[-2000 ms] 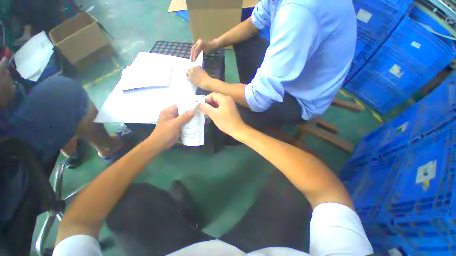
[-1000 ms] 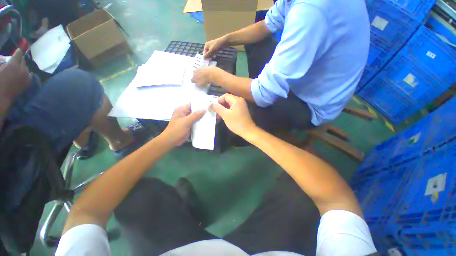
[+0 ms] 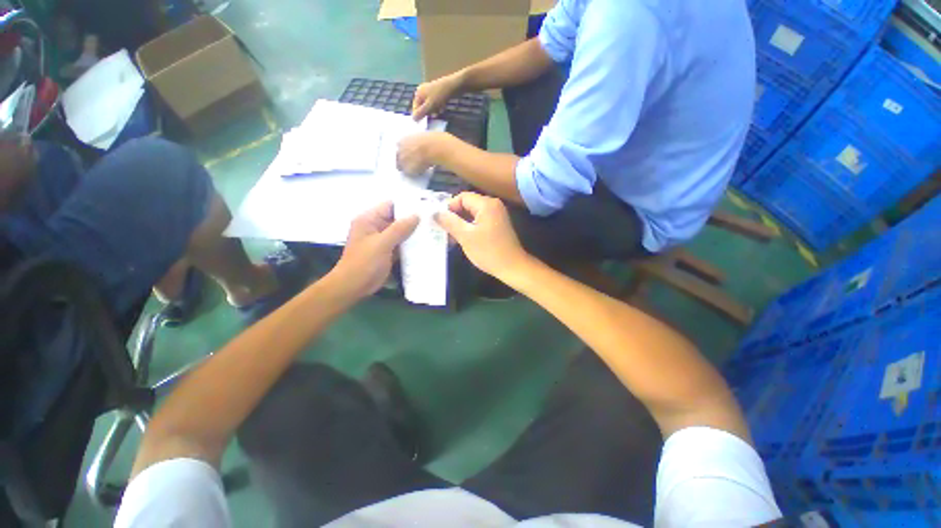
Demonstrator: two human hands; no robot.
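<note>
A narrow white paper slip (image 3: 425, 266) with faint print hangs between my hands, its long side pointing towards me. My left hand (image 3: 369, 248) pinches its left edge near the top. My right hand (image 3: 483, 235) has its thumb and fingertips at its upper right edge. Large white sheets (image 3: 273, 211) lie on an upturned black crate (image 3: 469, 108) just beyond my hands. A smaller stack of white sheets (image 3: 332, 153) lies on top of them.
A person in a light blue shirt (image 3: 645, 113) sits at the right of the crate, both hands on paper. Another person's knee (image 3: 139, 196) is at the left, by a black chair (image 3: 134, 397). Blue totes (image 3: 825, 165) stand at the right. Open cardboard cartons (image 3: 201, 77) stand beyond.
The view has shifted, so the scene sits further right than two seconds ago. My fingers have moved slightly along the slip's top. The left person's hand has moved back from the knee.
</note>
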